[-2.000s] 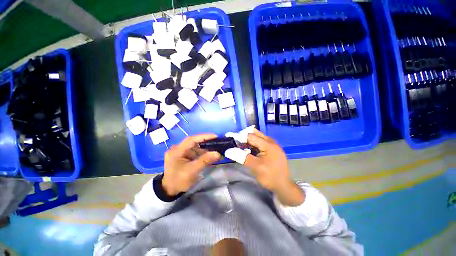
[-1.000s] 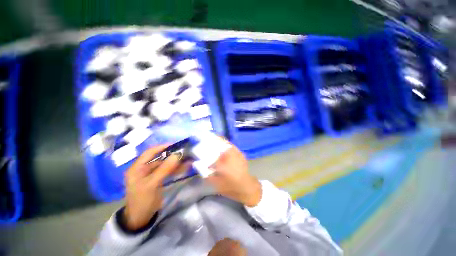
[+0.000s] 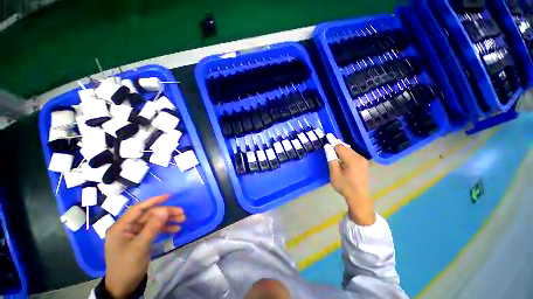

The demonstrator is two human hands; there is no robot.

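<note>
My left hand (image 3: pixel 140 236) is empty, fingers apart and slightly curled, over the front of the blue inner-block tray (image 3: pixel 213 213). White-and-black inner blocks (image 3: pixel 133 170) with thin leads are heaped there. My right hand (image 3: pixel 350 172), with white coverings on its fingertips, is at the right end of the front row in the blue finished-unit tray (image 3: pixel 263 201). Its fingertips are close together beside the last assembled unit (image 3: pixel 317 138); whether they grip a unit is hidden. The front-row units stand side by side, leads pointing to the back.
More blue trays with rows of black units stand at the right, the nearest (image 3: pixel 383 156) beside my right hand. A blue bin edge (image 3: pixel 17 268) shows at far left. A small black object (image 3: pixel 208 25) lies on the green conveyor belt (image 3: pixel 146 26).
The hands were together around a black housing; they have parted. My right hand has moved right to the unit row, and my left hand is now empty. The view has shifted right.
</note>
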